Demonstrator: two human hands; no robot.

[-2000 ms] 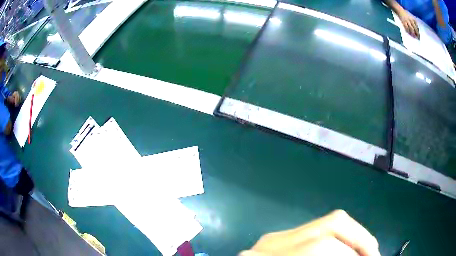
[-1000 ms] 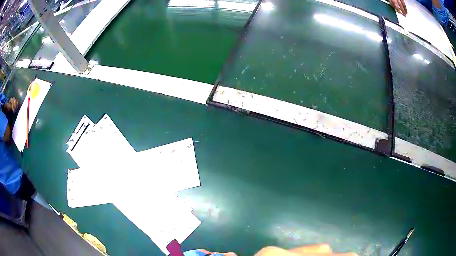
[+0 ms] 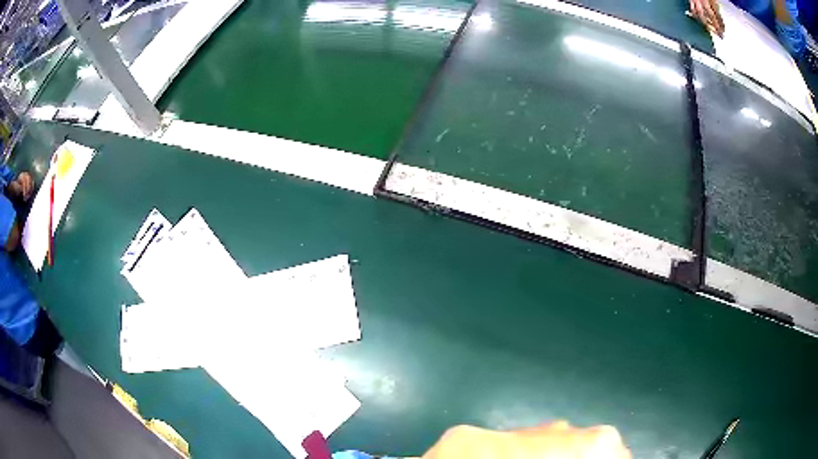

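A crossed pile of large white sheets (image 3: 242,314) lies on the dark green bench mat (image 3: 466,314) at the left. Thin dark tweezers (image 3: 723,441) lie alone at the lower right. One of my hands (image 3: 529,443) shows at the bottom edge, pale and cut off by the frame, so its fingertips and anything in it are hidden. A maroon band (image 3: 316,445) and a bit of blue cuff (image 3: 354,455) show at the bottom, left of the hand, by the pile's lower end. They fit my left wrist. I cannot make out a separate right hand.
A white-railed conveyor (image 3: 538,220) with glassy panels runs across behind the mat. A grey post (image 3: 112,72) stands at the upper left. A blue-clad person (image 3: 16,296) is at the left edge, beside a white sheet with a red line (image 3: 58,202). Another person's hand (image 3: 707,14) is at the top right.
The hand at the bottom sank lower in view after two seconds ago, then rose slightly. The tweezers show more fully than two seconds ago. The view has shifted slightly; the sheets lie as before.
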